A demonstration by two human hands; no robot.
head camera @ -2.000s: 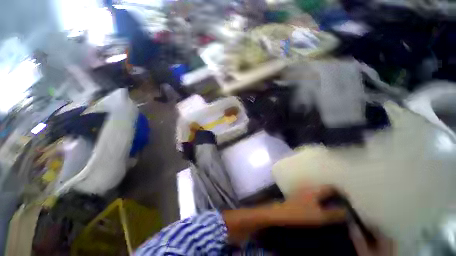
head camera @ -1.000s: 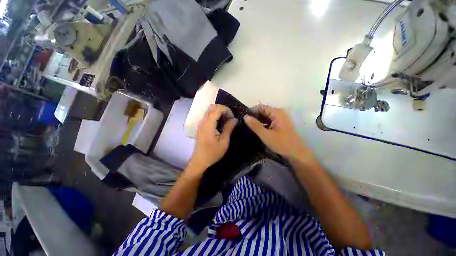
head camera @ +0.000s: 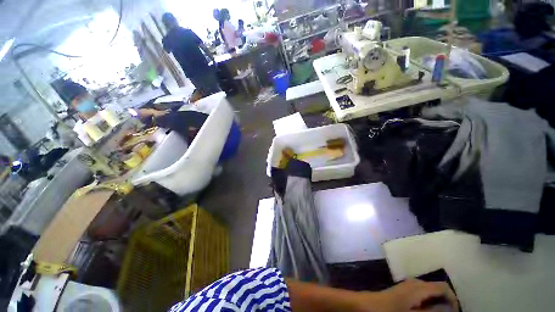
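My left hand [head camera: 420,295] is at the bottom edge, partly cut off, with fingers bent on a piece of dark cloth [head camera: 441,279] at the pale table's edge [head camera: 481,259]. Most of the cloth is hidden or out of the picture. My right hand is not in view. Grey sleeve panels with dark ends [head camera: 298,225] hang over the rim of a white plastic bin [head camera: 313,173]. A pile of grey [head camera: 511,158] and dark cloth lies at the right.
A white sewing machine [head camera: 371,61] stands on another table at the back. A yellow crate [head camera: 210,256] is on the floor at left. A masked person [head camera: 85,109] sits beyond a white trough [head camera: 210,137]. Another person [head camera: 188,52] stands further back. A white board [head camera: 365,219] lies below the bin.
The view has swung left and up from the table. The JUKI machine and my right hand have left the picture. My left hand is now at the bottom edge, still at the dark cloth.
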